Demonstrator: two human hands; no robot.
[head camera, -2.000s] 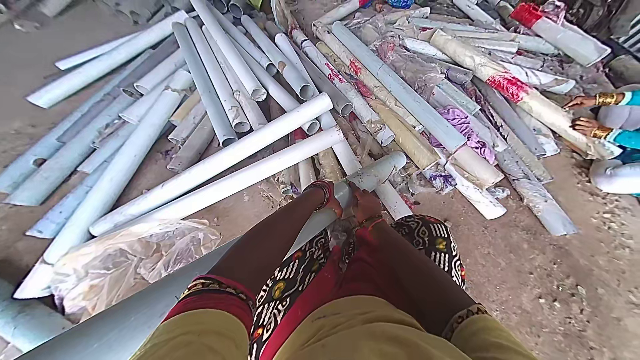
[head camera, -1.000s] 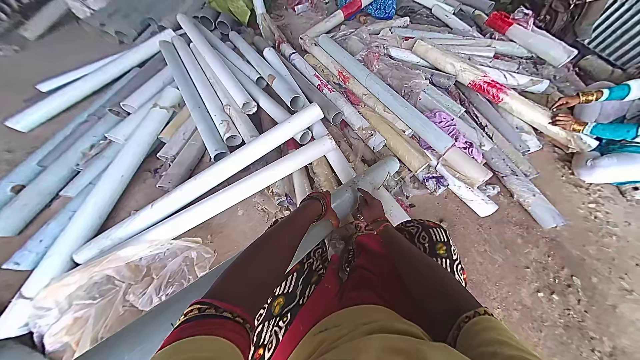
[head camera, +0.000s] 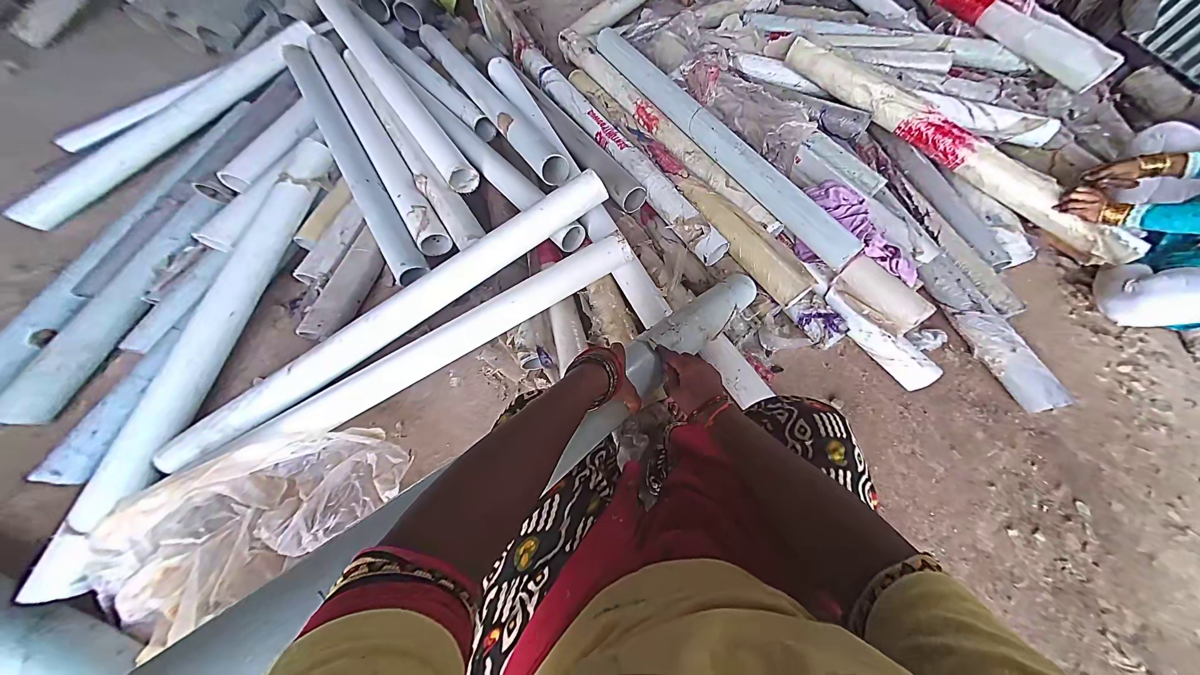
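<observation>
A long grey plastic pipe (head camera: 698, 317) runs slantwise across my lap, its far end pointing up and right. My left hand (head camera: 614, 375) grips it near that end, and my right hand (head camera: 692, 380) is closed on it just to the right, the two hands close together. A piece of clear film (head camera: 642, 427) seems to hang below my hands; its edges are hard to make out. Two white pipes (head camera: 441, 347) lie side by side to the left of my hands, their ends near the grey pipe.
A heap of grey and white pipes (head camera: 356, 159) spreads ahead and left. Wrapped pipes with red marks (head camera: 937, 141) lie at the right, beside a purple cloth (head camera: 858, 220). Crumpled clear plastic sheeting (head camera: 281, 506) is at lower left. Another person's hands (head camera: 1106, 192) rest on a pipe at far right.
My hands stay together on the grey pipe near its far end. The other person's hands remain on the wrapped pipe at the right.
</observation>
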